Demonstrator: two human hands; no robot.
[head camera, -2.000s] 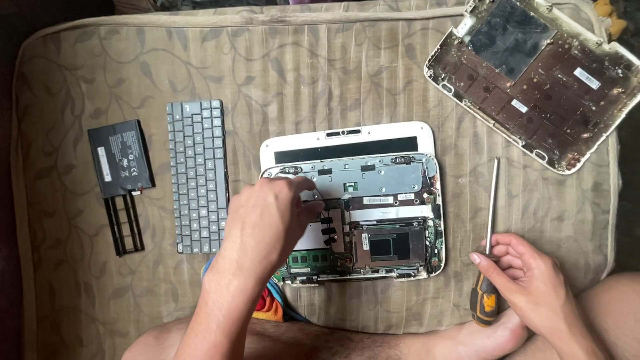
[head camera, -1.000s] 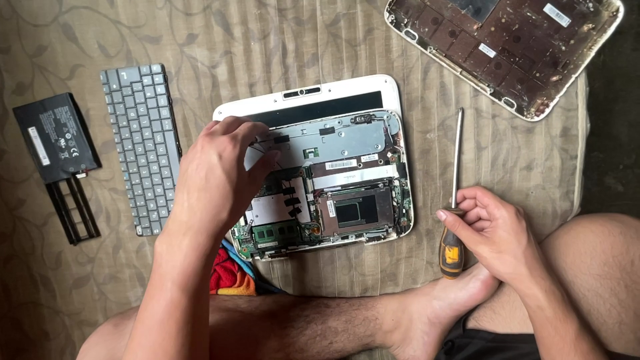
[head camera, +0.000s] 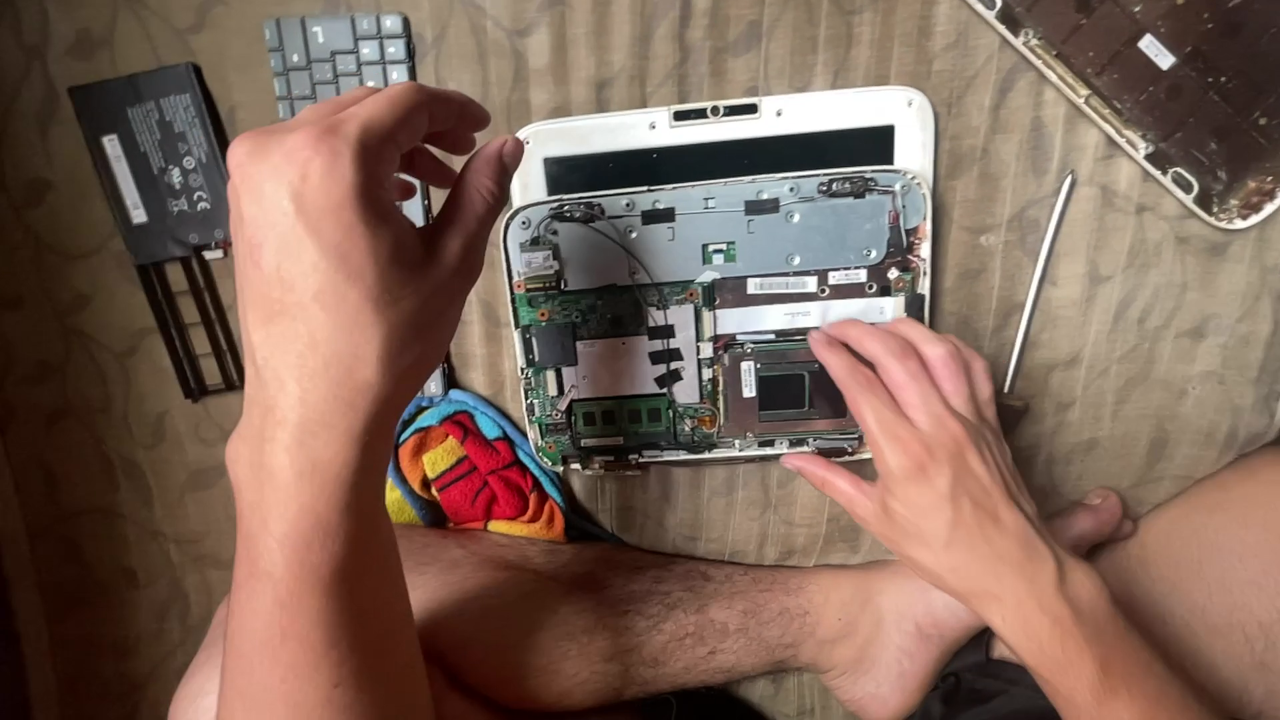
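An opened white laptop (head camera: 600, 250) lies in the middle, its circuit boards, green memory module (head camera: 622, 420) and taped cables bare. Its screen part (head camera: 720, 155) shows behind the base. My left hand (head camera: 370, 200) is raised at the laptop's left, above the detached keyboard (head camera: 340, 60), fingers curled and apart, with nothing visible in it. Over the lower right of the laptop base is my right hand (head camera: 915, 430), thumb apart from the fingers and nothing seen in it; whether it touches the laptop I cannot tell. A screwdriver (head camera: 1040, 285) lies right of the laptop, its handle mostly hidden by my right hand.
A black laptop battery (head camera: 155, 160) with an open frame part lies at the far left. A stained bottom cover (head camera: 1140, 70) lies at the upper right. A colourful cloth (head camera: 480, 465) sits below the laptop, beside my crossed leg (head camera: 640, 620). Patterned fabric (head camera: 720, 510) lies beneath.
My right hand has let go of the screwdriver and moved left over the laptop. My left hand has moved off the laptop's upper left part. The view has shifted.
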